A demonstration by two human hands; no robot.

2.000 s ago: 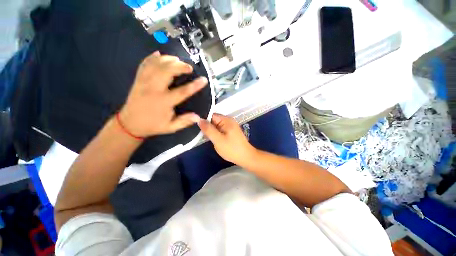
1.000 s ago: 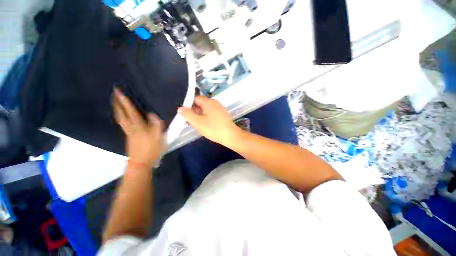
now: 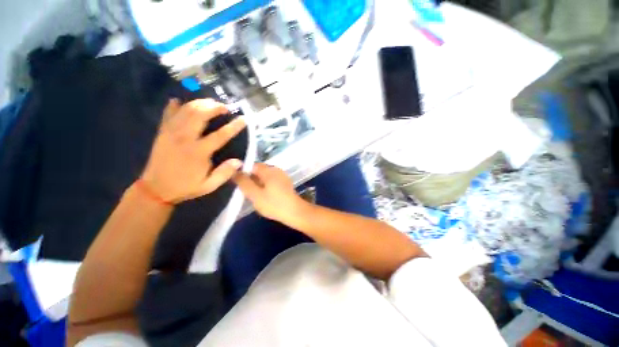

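Observation:
A large black fabric panel [image 3: 88, 156] lies on the machine table, with a white edge [image 3: 250, 146] curving from the presser foot area [image 3: 234, 101] towards my lap. My left hand [image 3: 193, 146] lies spread on the panel just before the foot, fingers apart, thumb near the white edge. My right hand [image 3: 266, 192] pinches the white edge nearer the table's front. The white and blue overlock machine [image 3: 203, 41] stands at the top. The view is slightly blurred, and the needle is too small to make out.
A black smartphone [image 3: 400, 83] lies right of the machine, with a pink thin object [image 3: 430, 36] above it. An olive sack [image 3: 434, 186] sits under the table's right end, beside a heap of white and blue trimmings [image 3: 519, 210]. A blue frame stands at the lower left.
The view has shifted, showing more of the machine. My left hand has moved from lower on the panel up towards the foot, fingers spread. My right hand remains at the white edge.

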